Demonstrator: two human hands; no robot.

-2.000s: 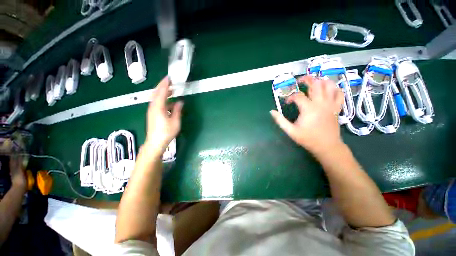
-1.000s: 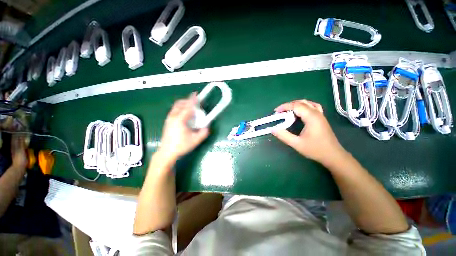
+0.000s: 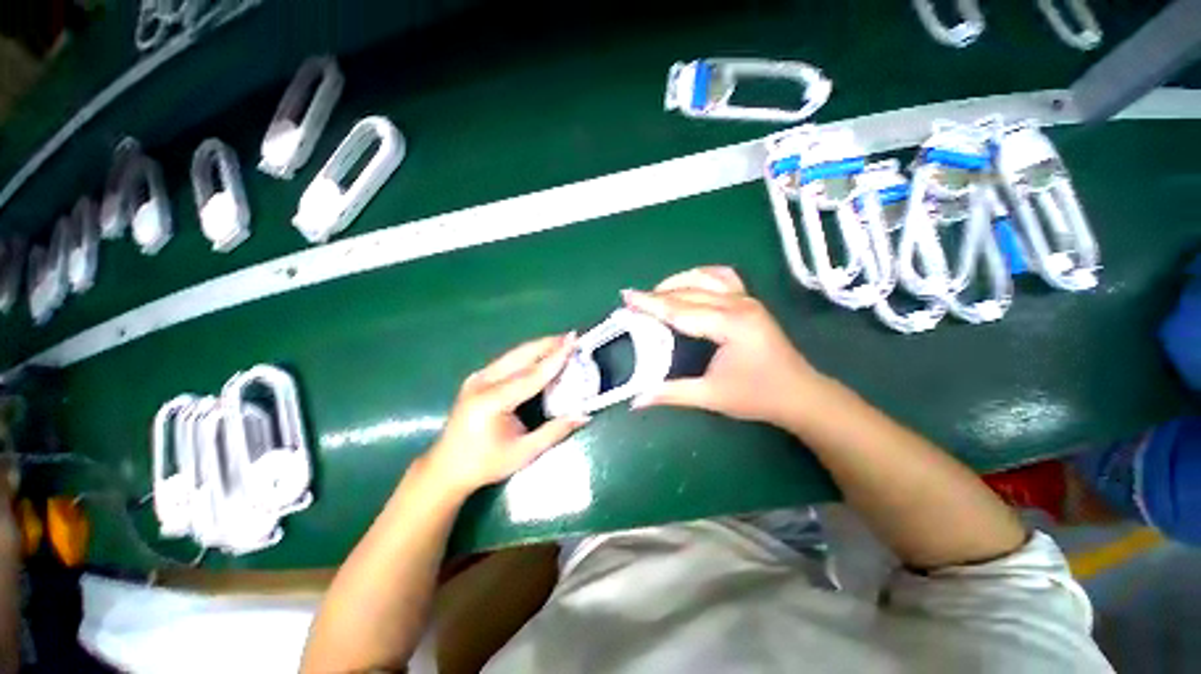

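A white looped coiled cable [image 3: 645, 353] is held over the green bench in front of me, its long axis slanting up to the right. My left hand [image 3: 514, 411] grips its lower-left end, where a pale block shows between the fingers. My right hand [image 3: 718, 345] grips its upper-right end. No blue shows on this loop; its covered parts are hidden by my fingers. A waiting pile of overlapping blue-marked loops [image 3: 843, 237] lies at the right. A row of plain-ended loops [image 3: 270, 454] lies close together at the left.
A pale metal rail [image 3: 461, 232] separates the bench from the dark belt. The belt carries plain-ended loops [image 3: 349, 178] at the left and a blue-marked loop [image 3: 777, 90] at the right. A white sheet [image 3: 185, 629] lies below the bench edge. Orange objects [image 3: 66, 529] sit at far left.
The camera view has shifted. My hands have come together on one loop. The separate blue-marked loop in my right hand and plain loop in my left no longer show apart.
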